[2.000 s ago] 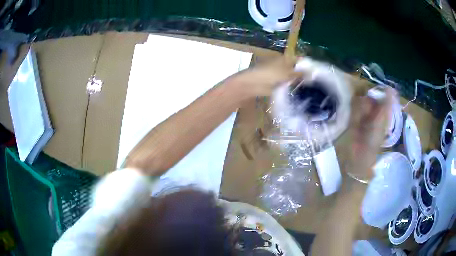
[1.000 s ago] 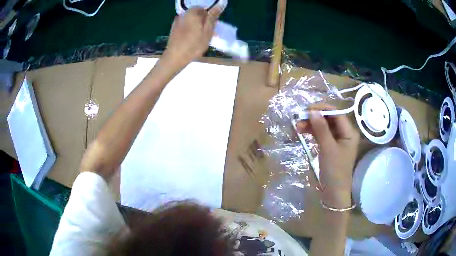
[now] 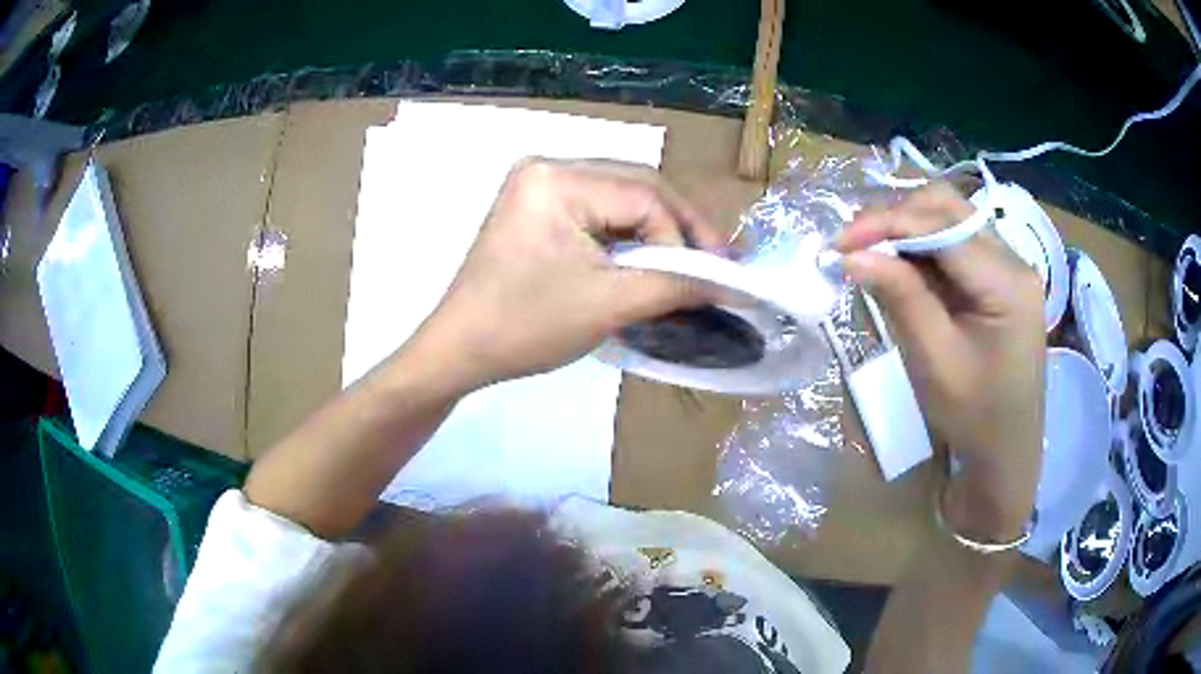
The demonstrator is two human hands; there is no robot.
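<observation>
My left hand [image 3: 553, 263] grips a display unit [image 3: 777, 296], a white ring around a dark disc, in front of me over the right part of the white paper. The unit is tilted, its dark face towards me. My right hand [image 3: 955, 303] pinches the end of the white power lead [image 3: 951, 238] at the unit's right edge. Whether the plug is inside the unit is too blurred to tell. The lead runs from my fingers to the upper right. A white bracket [image 3: 889, 412] with thin rails lies on clear plastic film [image 3: 777, 461] below my hands.
White paper sheets [image 3: 435, 224] lie in the centre. A white slab [image 3: 99, 310] and a green crate [image 3: 112, 527] are at the left. A wooden strip [image 3: 761, 99] stands at the far edge. White covers and stacked units [image 3: 1097, 536] crowd the right. Another unit [image 3: 626, 11] is on the dark green surface.
My left hand has come back from the dark green surface with a unit and now holds it near my right hand. My right hand has moved slightly up and right with the lead end.
</observation>
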